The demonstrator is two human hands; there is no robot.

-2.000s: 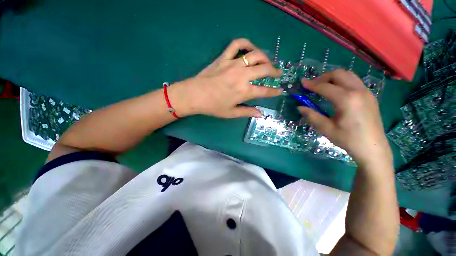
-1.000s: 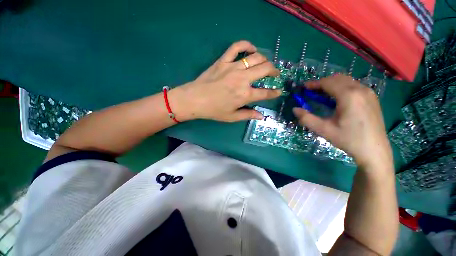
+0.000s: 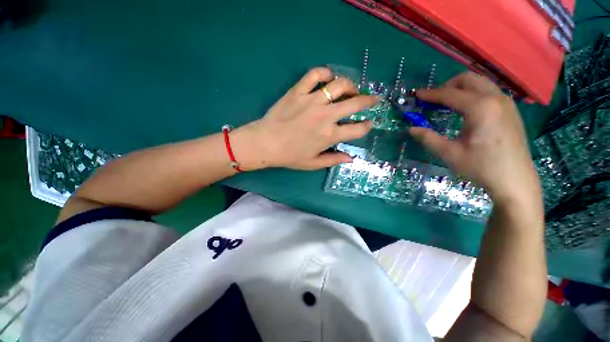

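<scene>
My right hand (image 3: 478,127) holds blue-handled cutters (image 3: 418,119), their dark jaws at the upper circuit board panel (image 3: 382,115). Thin silver beaded rods (image 3: 400,75) stick up from that panel's far edge. My left hand (image 3: 314,123) lies over the panel's left end, fingers spread and pressing on it; what is under the fingers is hidden. A second green panel (image 3: 408,184) lies in a clear holder nearer to me, parallel to the first. My right hand hides part of the upper panel's right side.
A red stack (image 3: 495,40) with silver rows stands at the upper right. Dark green stacked board panels (image 3: 575,153) lie at the right edge. A white bin (image 3: 41,188) of small boards is at the left. White paper (image 3: 428,280) is below the near edge, and a person's dark sleeve (image 3: 583,294) shows lower right.
My right hand and the cutters have moved slightly right and are turned a little. My left hand has shifted slightly down. More of the near panel's right end shows.
</scene>
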